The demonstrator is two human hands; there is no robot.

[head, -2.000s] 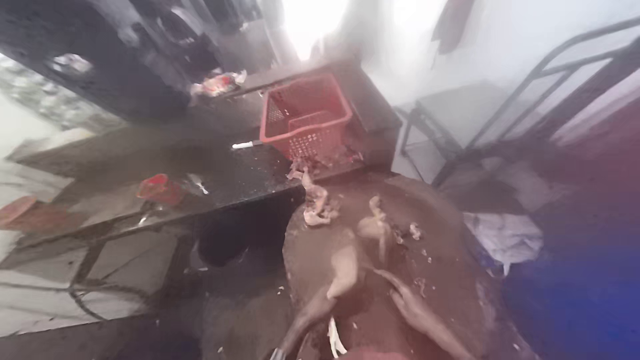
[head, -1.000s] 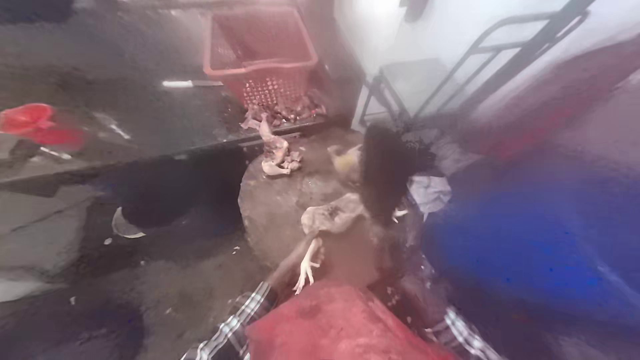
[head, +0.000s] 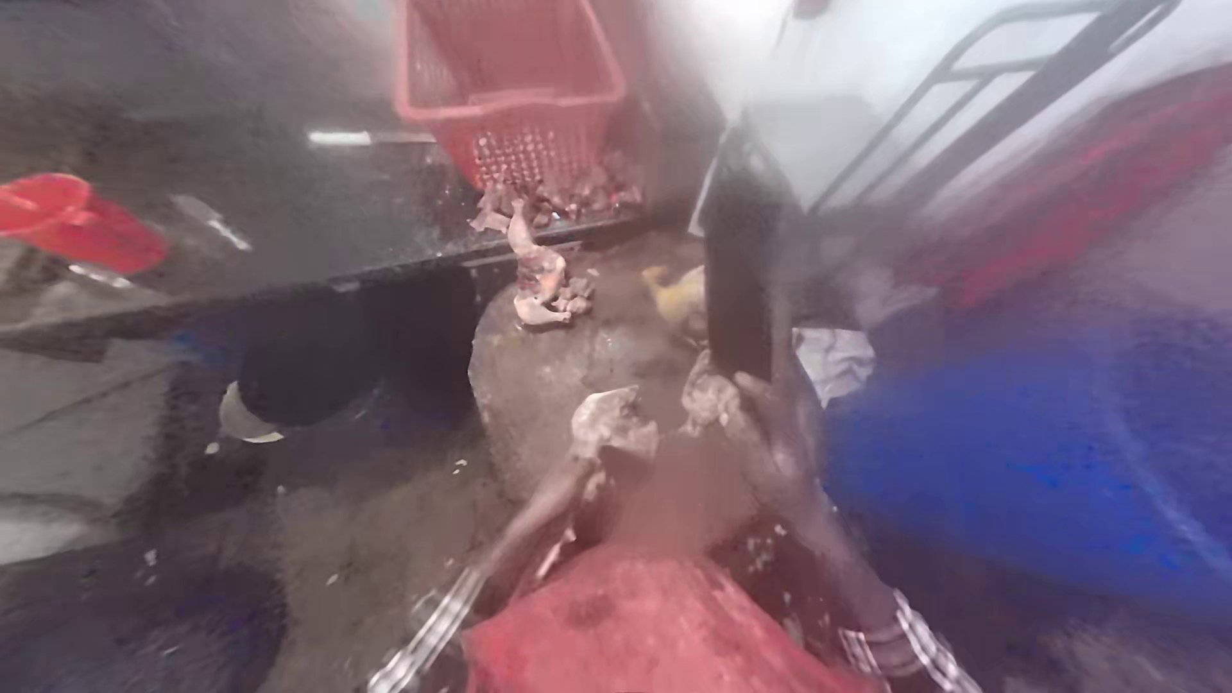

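On the round chopping block (head: 539, 385), my left hand (head: 568, 481) holds a pale piece of raw poultry (head: 611, 419). My right hand (head: 780, 433) grips a wide dark cleaver (head: 746, 250), its blade upright above the block's right side. Another raw piece (head: 710, 395) lies against the right hand's fingers; whether they touch it is unclear. Partly behind the blade is a yellowish poultry piece (head: 676, 294). Cut leg pieces (head: 539, 279) lie at the block's far left edge. The view is hazy and blurred around both hands.
Beyond the block, a red plastic basket (head: 525, 106) stands on a dark counter with meat scraps (head: 587, 192) at its foot. A white-handled knife (head: 342, 139) and a red container (head: 82, 221) are further left. A white cloth (head: 835, 361) and a blue surface (head: 1011, 462) are at right.
The right hand, open and without a cleaver two seconds ago, now holds one. The poultry under the left hand, one long piece a second ago, now appears as two parts. The view has shifted closer.
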